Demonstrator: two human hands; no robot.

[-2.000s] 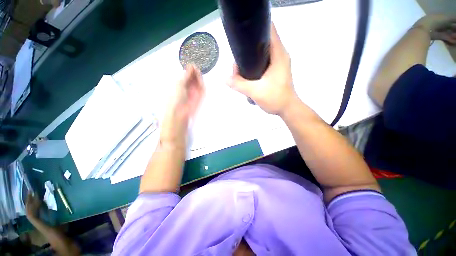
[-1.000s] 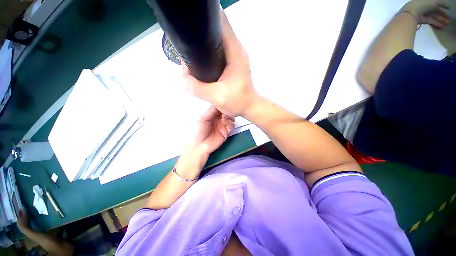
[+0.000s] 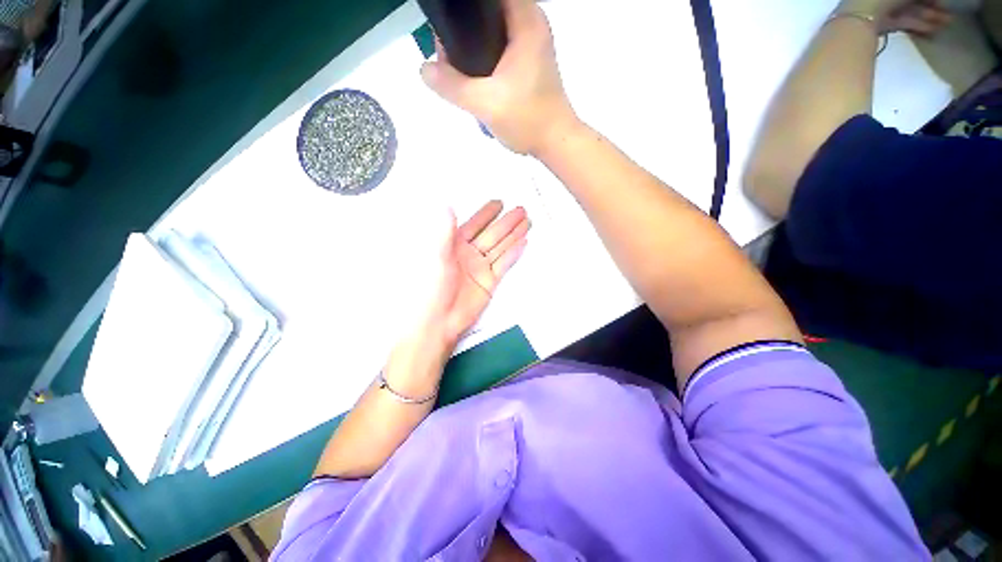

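My right hand (image 3: 525,88) grips the black electric screwdriver (image 3: 472,33) at the top middle; its upper part is cut off by the frame edge. My left hand (image 3: 475,269) is palm up with fingers apart over the white panels (image 3: 593,236), near the bench's front edge; I see nothing held in it. The round screw dish (image 3: 347,142), full of small grey-gold parts, lies left of the screwdriver and beyond my left hand. The driver's tip is hidden behind my right hand.
A stack of white panels (image 3: 165,357) lies at the left. A translucent bottle (image 3: 64,419), a crumpled tissue (image 3: 92,516) and a pen (image 3: 121,520) are at the lower left. The black cord (image 3: 712,110) curves down at the right, beside a co-worker's arm (image 3: 808,121).
My right hand and the screwdriver have moved up and away from my left hand. The left hand has opened, palm up. The whole screw dish shows again.
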